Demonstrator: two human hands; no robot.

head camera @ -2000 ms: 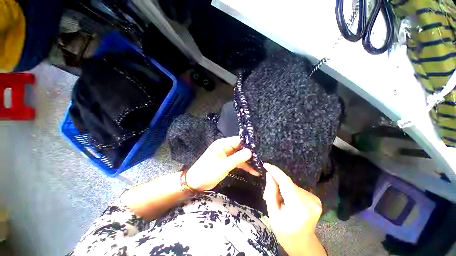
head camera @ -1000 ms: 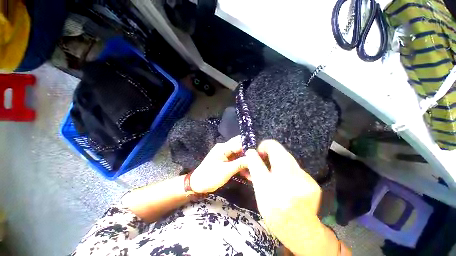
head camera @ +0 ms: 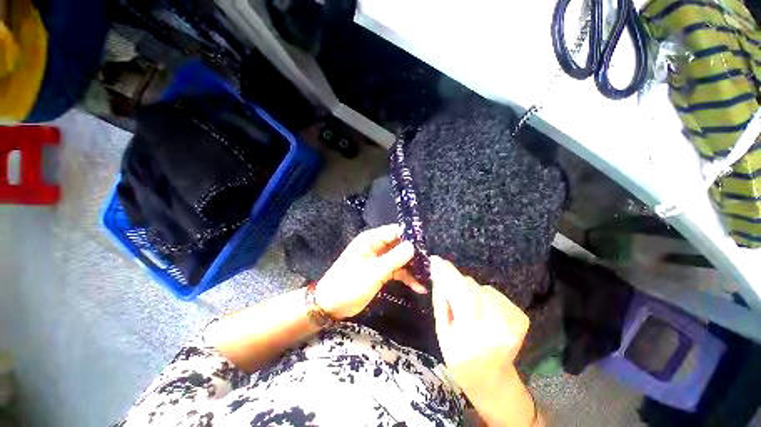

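Note:
A dark grey flecked woollen garment (head camera: 484,188) lies bunched over my lap, beside the white table's edge. A black braid trim with white and purplish flecks (head camera: 407,196) runs down its left edge. My left hand (head camera: 360,273) pinches the trimmed edge between thumb and fingers. My right hand (head camera: 476,321) is just right of it, fingertips together at the lower end of the visible trim, close to the left fingertips. Whether a needle or thread is in the right fingertips is too small to see.
White table (head camera: 467,54) at upper right, with black-handled scissors (head camera: 599,50) and a yellow-green striped garment (head camera: 713,92). A thin cord end (head camera: 526,119) hangs over its edge. Blue basket (head camera: 204,279) of black garments at left, red stool (head camera: 37,165) far left, purple stool (head camera: 613,367) lower right. Yellow clothing (head camera: 23,62) at upper left.
My right hand came up over the trim beside my left fingers, then moved back down and right to the trim's lower end. My left hand keeps its pinch.

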